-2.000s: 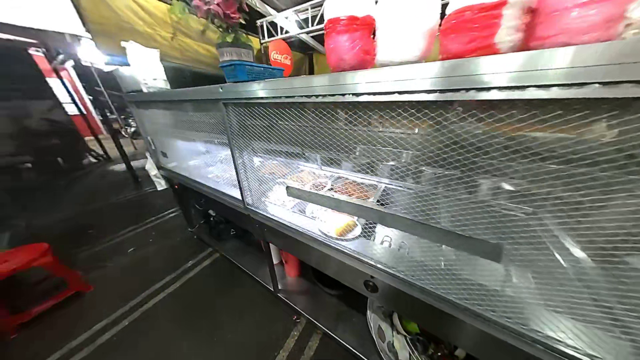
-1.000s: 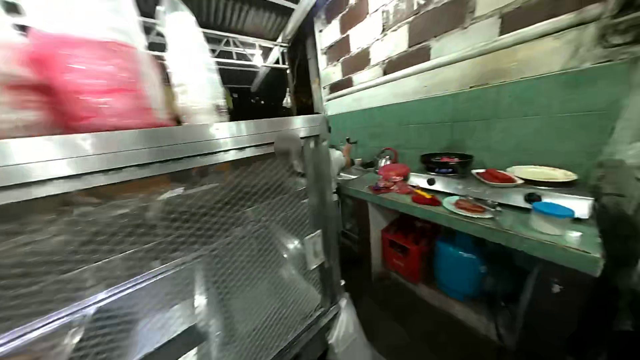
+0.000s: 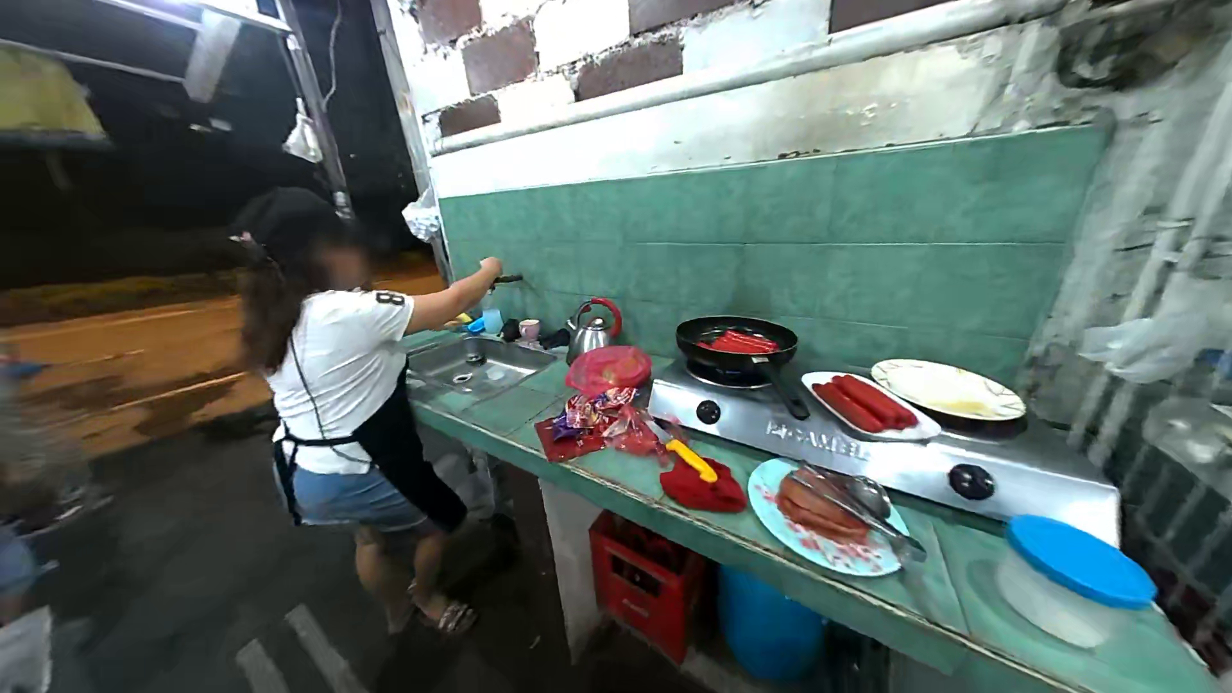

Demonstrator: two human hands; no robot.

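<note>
Neither my left hand nor my right hand shows in the head view. A black frying pan (image 3: 737,345) with red sausages inside stands on the left burner of a two-burner gas stove (image 3: 828,452). On the stove's middle, a white plate (image 3: 871,409) bears long red sausages; an oval patterned plate (image 3: 948,390) rests over the right burner. In front, a light blue plate (image 3: 823,525) holds browned meat slices, metal tongs (image 3: 861,510) and a spoon. A yellow-handled knife (image 3: 688,457) lies partly on a red cloth (image 3: 703,486), beside crumpled plastic packaging (image 3: 602,416).
A person (image 3: 351,385) in an apron stands at the metal sink (image 3: 476,366), one arm stretched towards the tap. A kettle (image 3: 594,332) stands between sink and stove. A blue-lidded tub (image 3: 1073,577) sits at the counter's right end. Under the counter are a red crate (image 3: 640,587) and a blue container (image 3: 770,626).
The view has swung right from the mesh-fronted display counter to the green tiled counter. The person at the sink, mostly hidden one second ago, is now in plain view.
</note>
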